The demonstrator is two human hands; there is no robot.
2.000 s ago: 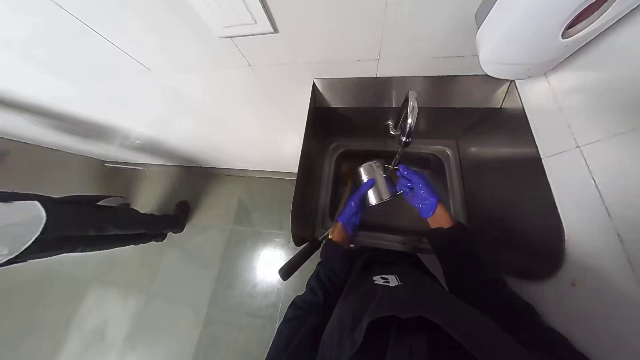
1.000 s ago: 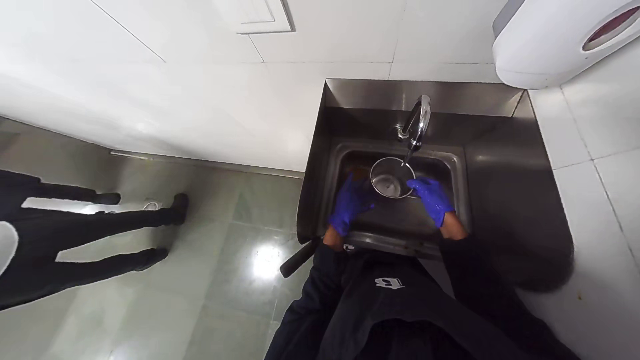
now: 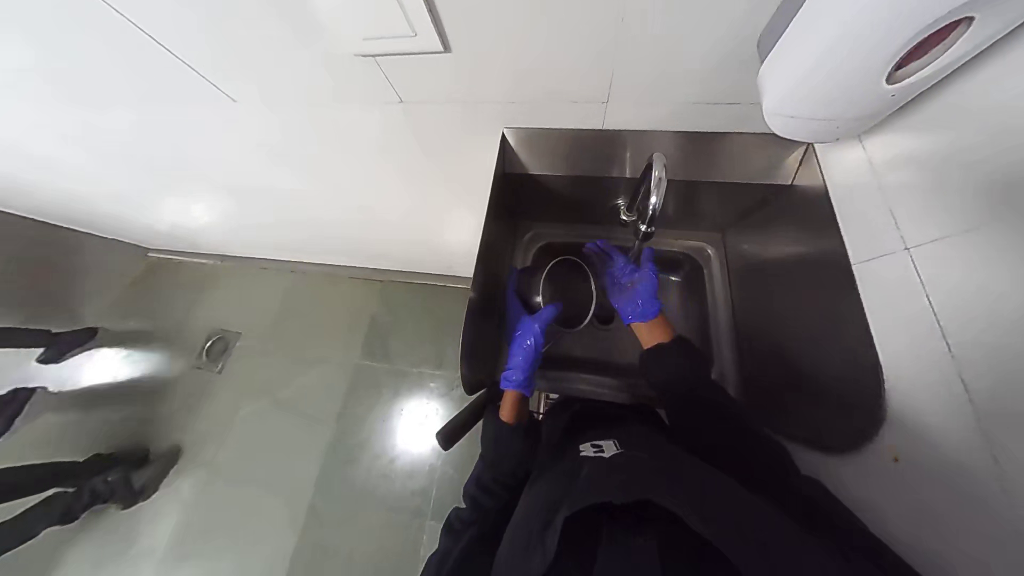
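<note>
My left hand (image 3: 526, 340), in a wet blue glove, grips a round metal container (image 3: 593, 298) from its left side, over the sink basin. The container is tilted and its rim faces right. Under the tap, my right hand (image 3: 630, 286), also gloved in blue, is spread with its palm up and holds nothing. It is just right of the container, apart from the rim. The chrome faucet (image 3: 656, 192) curves over the back of the steel sink (image 3: 724, 320), and its spout ends just above my right fingers.
A black handle (image 3: 462, 422) sticks out past the sink's front left edge. A white wall dispenser (image 3: 848, 72) hangs at the upper right. At the left, the legs of other people (image 3: 88, 480) show on the tiled floor, near a floor drain (image 3: 214, 350).
The container has turned from mouth-up to tilted on its side and moved left of the spout. My right hand has come off it and opened. More legs show at the left.
</note>
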